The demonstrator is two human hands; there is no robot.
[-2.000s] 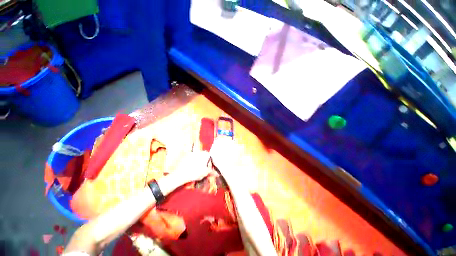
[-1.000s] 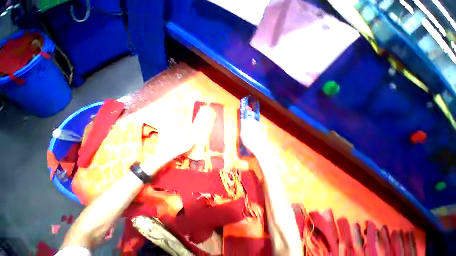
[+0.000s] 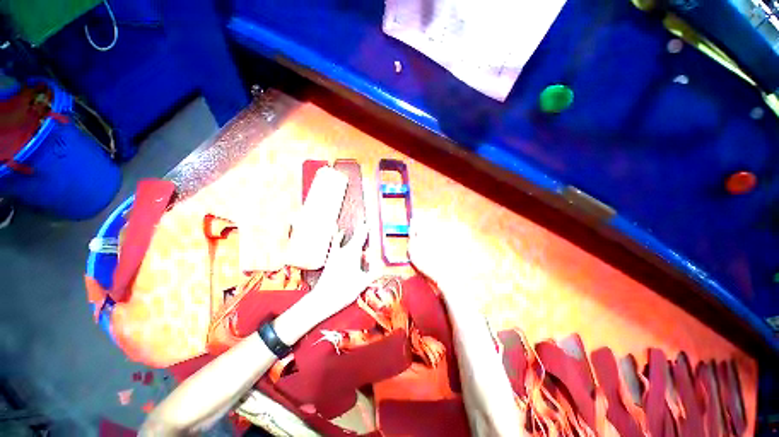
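Note:
The blue open cutting die point(image 3: 395, 209) stands on the orange sheet material point(image 3: 521, 265), its long side pointing toward the press beam. My right hand point(image 3: 430, 252) is at the die's lower right edge and seems to grip it; its fingers are washed out by glare. My left hand point(image 3: 348, 265), with a black band on the wrist, is left of the die and holds a pale, overexposed flat cut piece point(image 3: 320, 218). Dark red cut pieces point(image 3: 350, 183) lie beside and partly behind it. Red and orange scrap point(image 3: 342, 367) is heaped below my hands.
The blue press beam point(image 3: 512, 166) runs diagonally behind the bed, with green point(image 3: 556, 97) and red point(image 3: 740, 182) buttons. More red scrap strips point(image 3: 606, 384) line the front right. A blue bin point(image 3: 109, 230) touches the bed's left end; another bin point(image 3: 73, 175) stands farther left.
The view has shifted. The die has moved left, closer to the red pieces, with my right hand now at its lower right edge. The pale piece now shows clearly at my left hand.

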